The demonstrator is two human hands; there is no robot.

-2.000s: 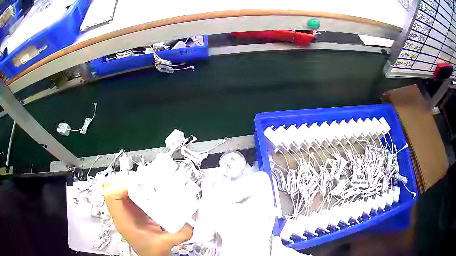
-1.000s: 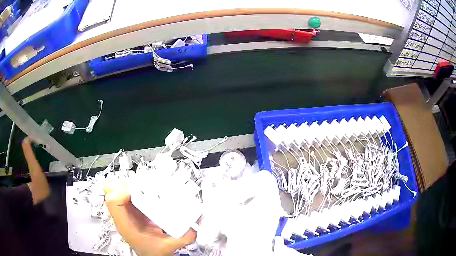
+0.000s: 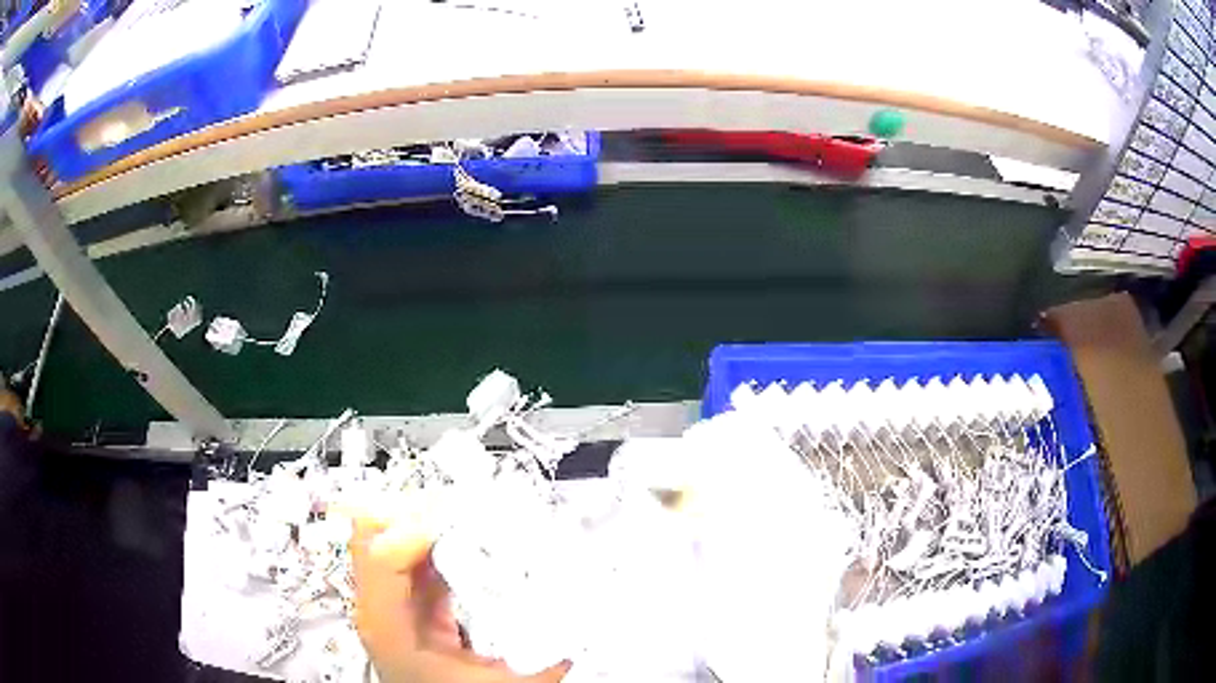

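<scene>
My bare left hand (image 3: pixel 407 620) is at the bottom centre, its fingers and thumb around an overexposed white block that looks like a power adapter (image 3: pixel 500 594). A large, glaring white shape (image 3: pixel 767 534), a gloved right hand or a cloth, lies just right of it and covers the crate's left part. Its fingers and anything in it cannot be made out. A loose pile of white adapters and cords (image 3: pixel 300 547) lies left of and behind my left hand on a pale sheet (image 3: pixel 214 627). The blue crate (image 3: pixel 907 358) holds two rows of adapters with cords between them.
The green belt (image 3: pixel 640 294) runs behind, with adapters (image 3: pixel 224 334) at left. A white shelf (image 3: pixel 640 107) crosses above it, over a blue bin (image 3: pixel 440 180) and a red object (image 3: pixel 787 147). A slanted post (image 3: pixel 120 320) stands at left; cardboard (image 3: pixel 1134 427) is beside the crate.
The view has shifted, so the shelf and crate sit lower. The white shape has moved up over the round clear container. Another person's arm at left has drawn back, and a second adapter shows on the belt.
</scene>
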